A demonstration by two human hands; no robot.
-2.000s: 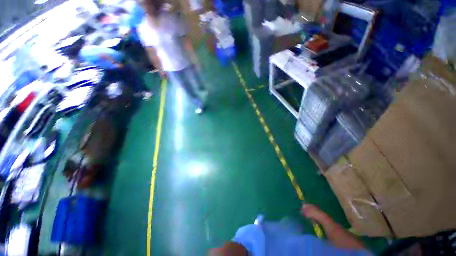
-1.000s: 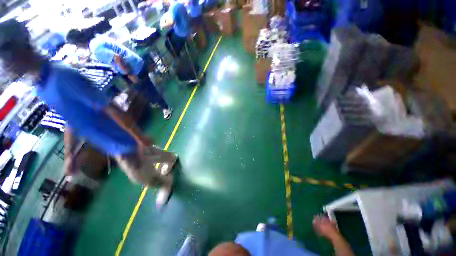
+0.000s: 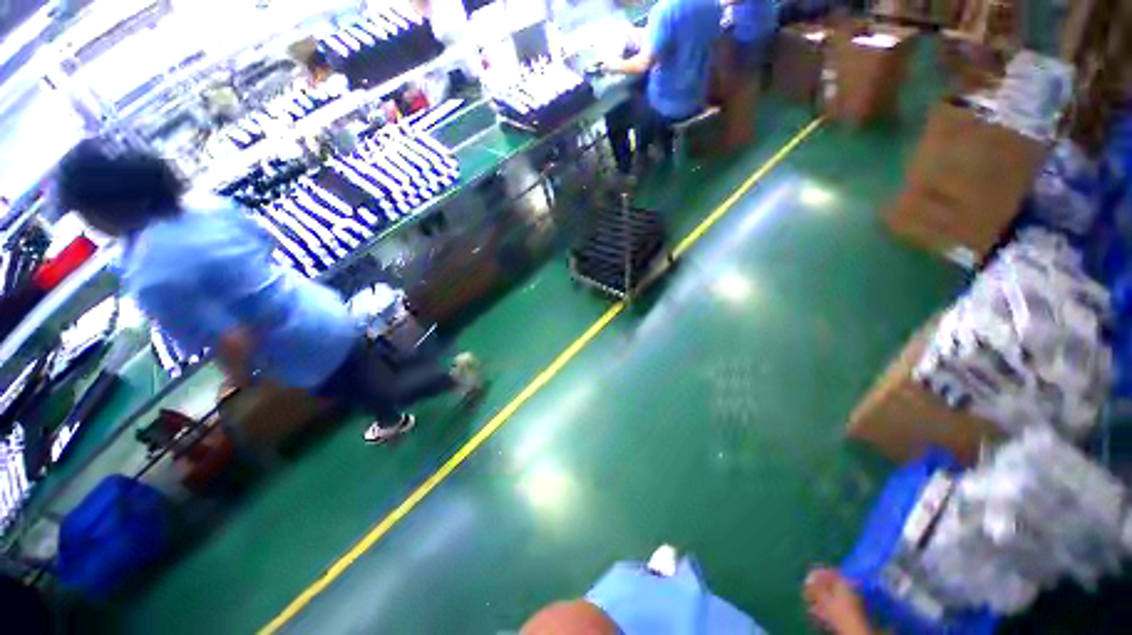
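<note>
My right hand [image 3: 832, 598] is at the bottom edge, small, blurred and partly cut off. Its fingers look loosely apart and nothing shows in it. It appears just left of a blue crate [image 3: 884, 527] heaped with crumpled whitish plastic or bags [image 3: 1024, 527]; I cannot tell whether they touch. A rounded skin-toned shape is cut off at the bottom centre, left of my light blue clothing; I cannot tell whether it is my left hand or arm.
Yellow line [image 3: 497, 419] crosses the green floor. A person in blue [image 3: 255, 292] leans at the left bench; others stand farther back. A black trolley [image 3: 621, 248] stands near the line. Cartons [image 3: 972, 180] and another whitish heap [image 3: 1024, 329] stand right.
The view has moved forward along the aisle and turned left. The white table has left view on the right; the crate with the whitish heap is now close. The walking person at left is gone.
</note>
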